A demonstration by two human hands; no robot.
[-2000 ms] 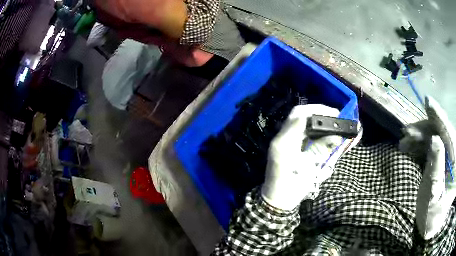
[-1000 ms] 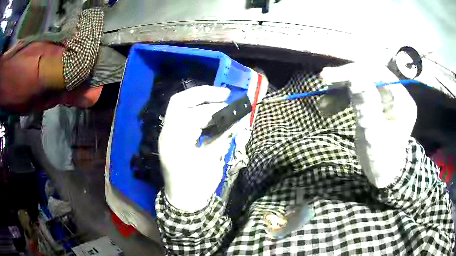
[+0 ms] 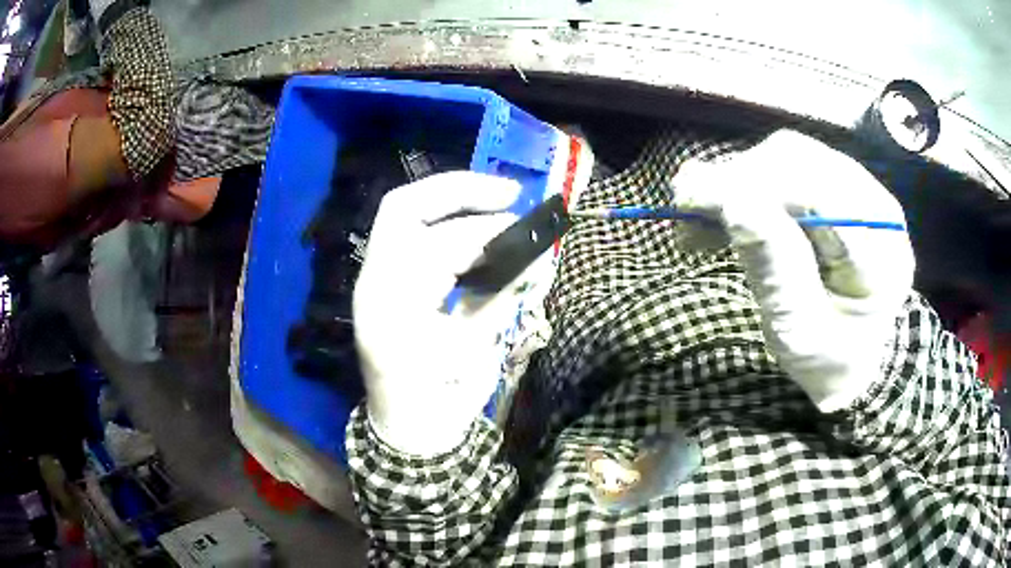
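Observation:
My left hand (image 3: 427,322), in a white glove, holds a small black bracket (image 3: 514,249) tilted up to the right, with small holes along its face. My right hand (image 3: 815,250), in a white glove with dark smudges at the fingers, holds a thin blue brush (image 3: 643,212) level. The brush's silvery front end points left, and its tip is at or very near the bracket's upper right end; I cannot tell if they touch. A blue bin (image 3: 264,300) beside my lap holds a heap of dark parts (image 3: 333,277), partly hidden behind my left hand.
A pale worktable (image 3: 665,53) with a worn edge runs across the top. A round white-rimmed pot (image 3: 905,117) with a thin stick stands at its right edge. Another person's checked sleeve (image 3: 135,94) is at upper left. A white box (image 3: 216,544) is at lower left.
The view has swung to the right since the first frame. My right hand has come in from the table side with the brush, and since one second ago its tip has moved left to the bracket.

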